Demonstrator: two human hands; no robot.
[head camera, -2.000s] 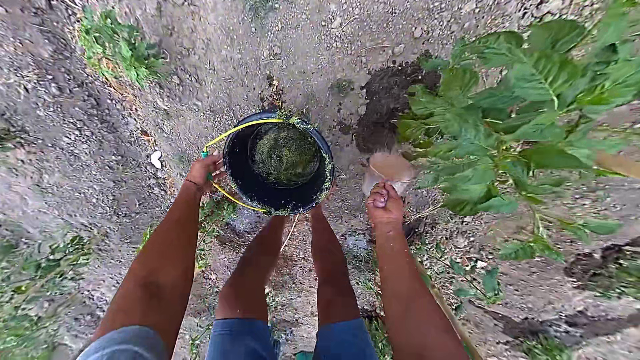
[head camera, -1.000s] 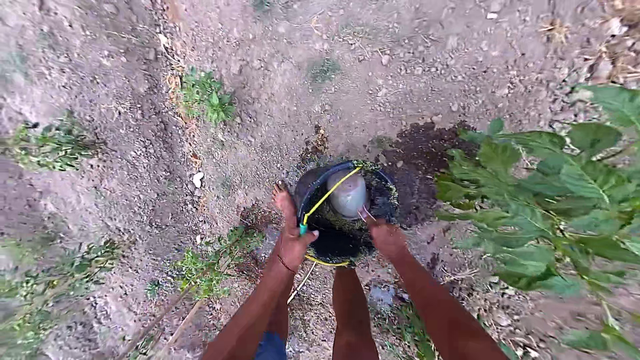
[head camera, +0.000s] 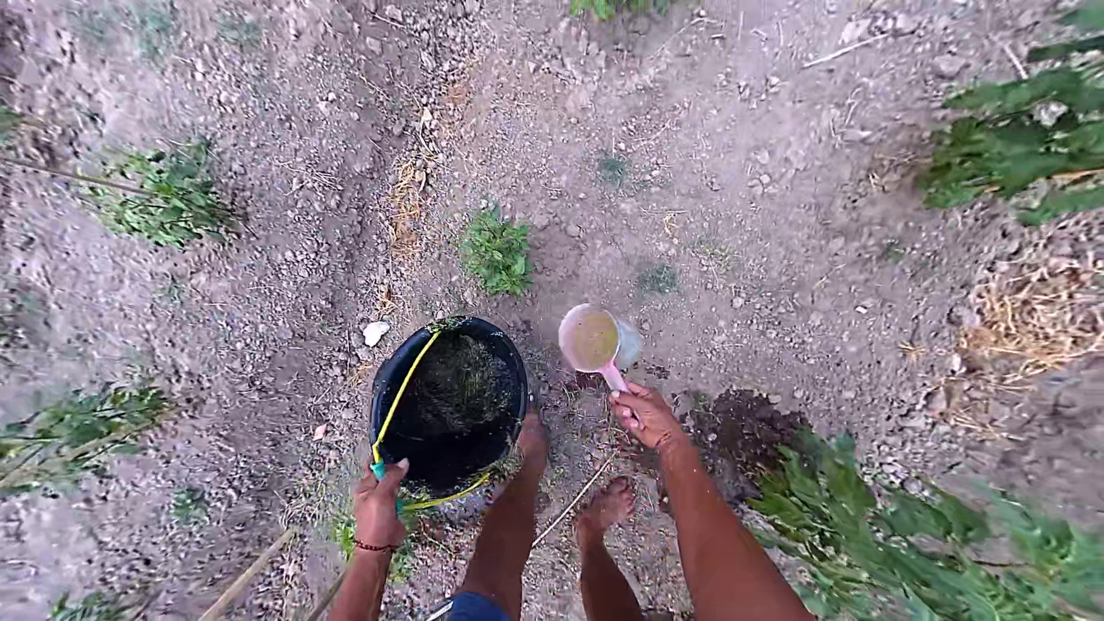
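Observation:
My left hand (head camera: 378, 509) grips the yellow handle cord of a black bucket (head camera: 390, 379) at its green grip. Dark liquid with green plant bits floating on it (head camera: 470, 379) fills part of the bucket. To the right of the bucket, my right hand (head camera: 642, 414) is closed around the pink handle of a plastic dipper (head camera: 619, 343), whose cup holds cloudy yellowish liquid. The dipper is over the soil, apart from the bucket.
A small leafy plant (head camera: 498, 250) grows ahead of the bucket. Larger leafy plants stand at lower right (head camera: 897, 535) and upper right (head camera: 1026, 138). Wet soil (head camera: 746, 431) lies right of my right hand. Dry straw (head camera: 1039, 319) is at the right, and a thin stick (head camera: 576, 500) lies between my feet.
The dipper was inside the bucket one second ago; now it is out to the right, holding liquid. The view has shifted, with the wet soil and large plant now lower in it.

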